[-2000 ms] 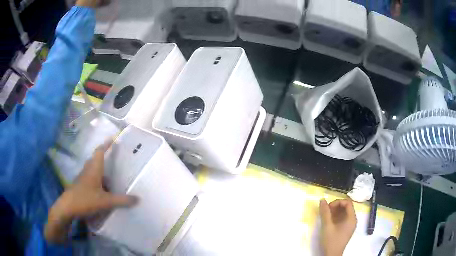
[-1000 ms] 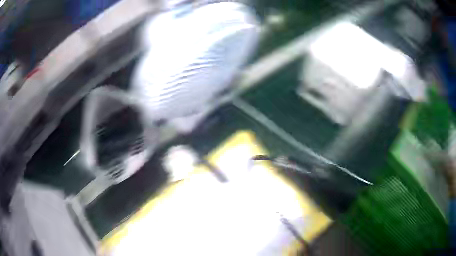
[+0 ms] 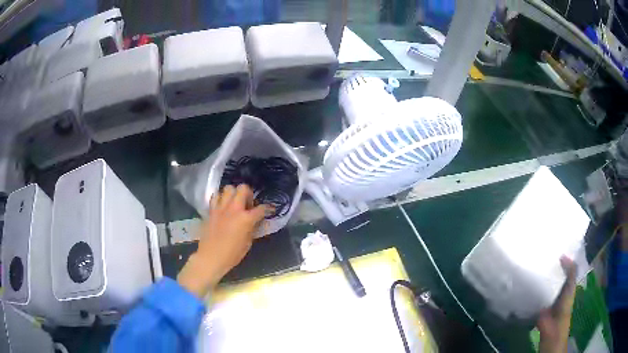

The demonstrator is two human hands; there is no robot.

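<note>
My left hand, in a blue sleeve, reaches into the open white bag. Its fingertips are among the heaped black rings; whether they grip one cannot be told. My right hand is at the lower right, its fingers against the near right side of a white projector unit. The unit is tilted, and its lens is not visible.
A white fan stands right of the bag. A crumpled white wad and dark pen lie by the yellow-edged mat. White units stand left and behind. A green crate is at right.
The view has swung right, then partly back. My left hand has moved from a unit to the ring bag. My right hand, earlier over the mat, is now on a unit at the right.
</note>
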